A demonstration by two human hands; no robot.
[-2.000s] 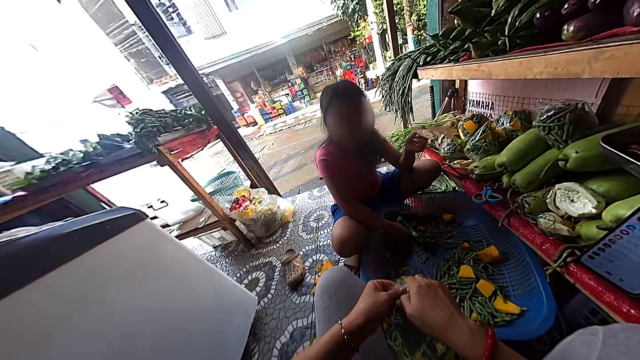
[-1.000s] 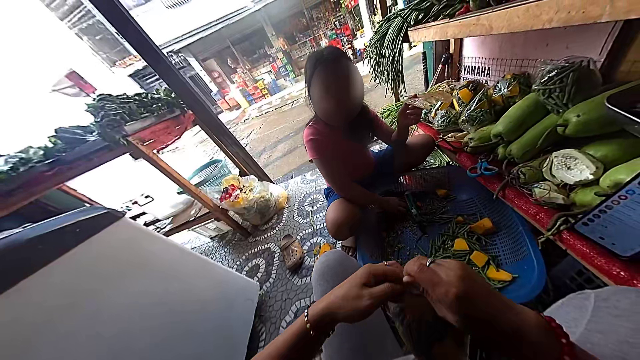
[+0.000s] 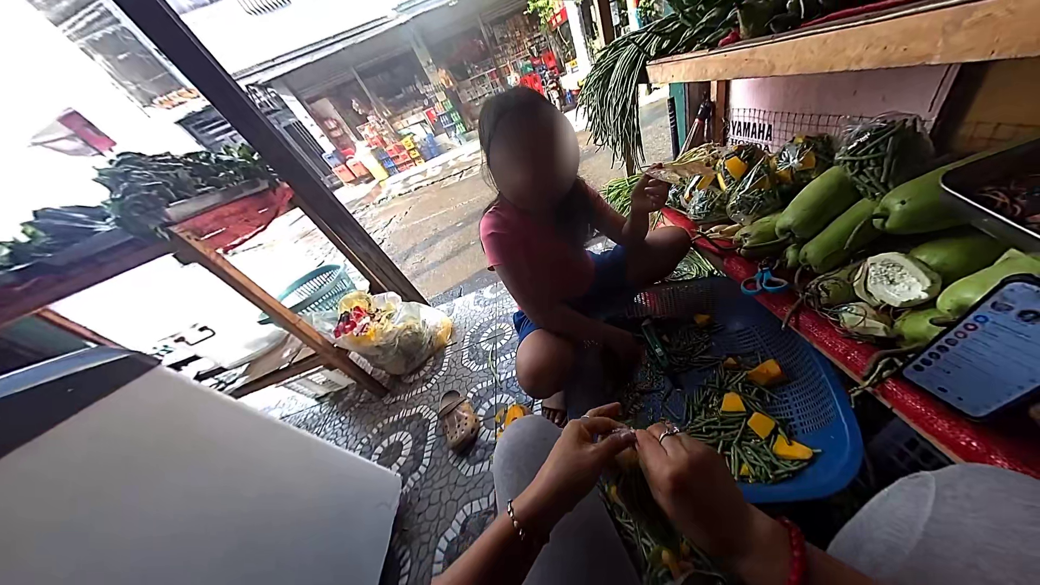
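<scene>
My left hand [image 3: 578,455] and my right hand [image 3: 681,471] meet above my knee, fingertips pinched together on the top of a clear plastic bag. The bag hangs below them and holds cut green beans [image 3: 650,536] with orange squash pieces; my right hand partly hides it. Just beyond stands a blue plastic basket [image 3: 841,455] with more cut beans and squash chunks [image 3: 761,424]. A person [image 3: 540,244] sits cross-legged behind the basket, one hand down near a dark green-handled tool [image 3: 655,345], the other raised with a small clear plastic piece.
To the right, a red-covered shelf [image 3: 926,406] holds bottle gourds [image 3: 841,236], bagged vegetables, blue scissors [image 3: 764,281] and a phone [image 3: 983,349]. A white box-like surface [image 3: 187,479] fills the lower left. On the tiled floor are a clog [image 3: 459,421] and a full plastic bag [image 3: 398,333].
The view has shifted somewhat. Both my hands stay together at the bag's top, with small changes in finger position. The seated person keeps one hand raised.
</scene>
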